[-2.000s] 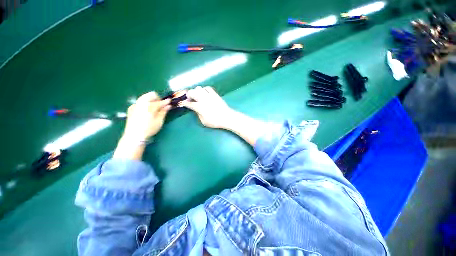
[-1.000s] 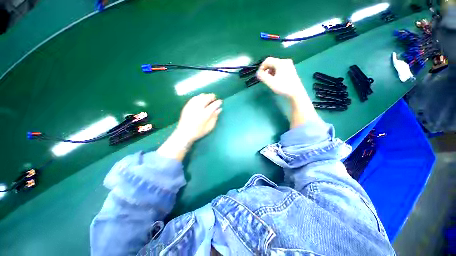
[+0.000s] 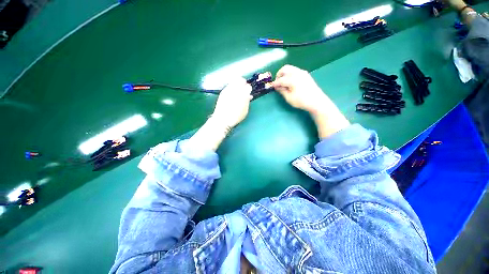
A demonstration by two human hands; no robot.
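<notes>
A cable assembly [image 3: 182, 87] lies on the dark green belt, its blue plug at the left and its black cluster with copper-coloured ends between my hands. My left hand [image 3: 234, 101] is closed on the left part of the black cluster. My right hand [image 3: 296, 88] has its fingertips at the copper-coloured ends, on the cluster's right side. The fingers hide part of the cluster. Loose black housings [image 3: 379, 92] lie in a group on the bench strip, with a smaller group [image 3: 416, 81] beside them.
Other cable assemblies lie on the belt at upper right [image 3: 316, 42] and left [image 3: 110, 153]. A white crumpled item [image 3: 463, 65] lies at far right. A blue bin [image 3: 456, 176] stands below the bench edge. Another person's hand [image 3: 460, 5] shows at top right. A red item [image 3: 28, 271] is at bottom left.
Since one second ago, my left hand has moved up and right onto the cluster, and my right hand has stayed near it. The cables on the belt have shifted left. A neighbour's hand has appeared.
</notes>
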